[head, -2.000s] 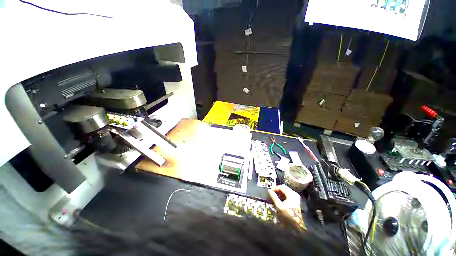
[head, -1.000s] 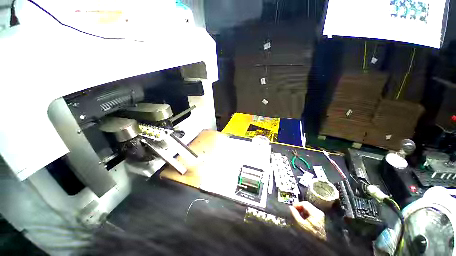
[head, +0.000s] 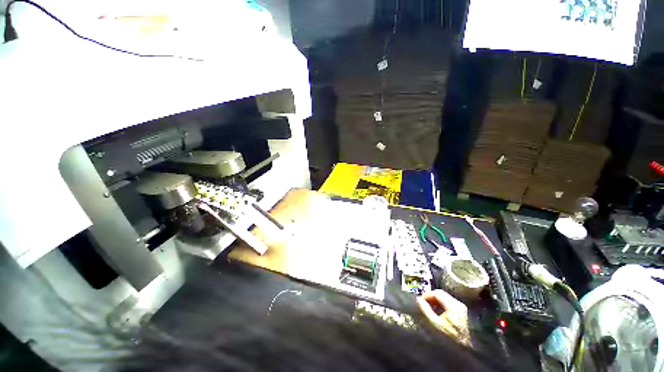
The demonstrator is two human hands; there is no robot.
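Note:
My right hand (head: 445, 317) is at the lower middle with its fingers curled, beside the right end of a PCB panel (head: 382, 315) dotted with yellow-white parts. Whether it holds anything cannot be told. The panel lies on the dark mat, its lower side hidden by a dark blurred shape along the bottom edge. My left hand is not in view. A component strip (head: 221, 196) with yellowish dots lies on the machine arms below the round metal heads. A small green-and-white framed device (head: 360, 260) lies on white paper.
A large white machine (head: 182, 80) fills the left. White part strips (head: 411, 256), green-handled cutters (head: 434, 234), a round tub (head: 466, 275) and a black soldering station (head: 523, 296) stand right of the brown board (head: 247, 256). A white fan (head: 619, 327) is at lower right.
The view has swung left since the oldest frame. The strip in the machine now shows further out along the arms. A red light now shows on the station. My right hand stays by the panel.

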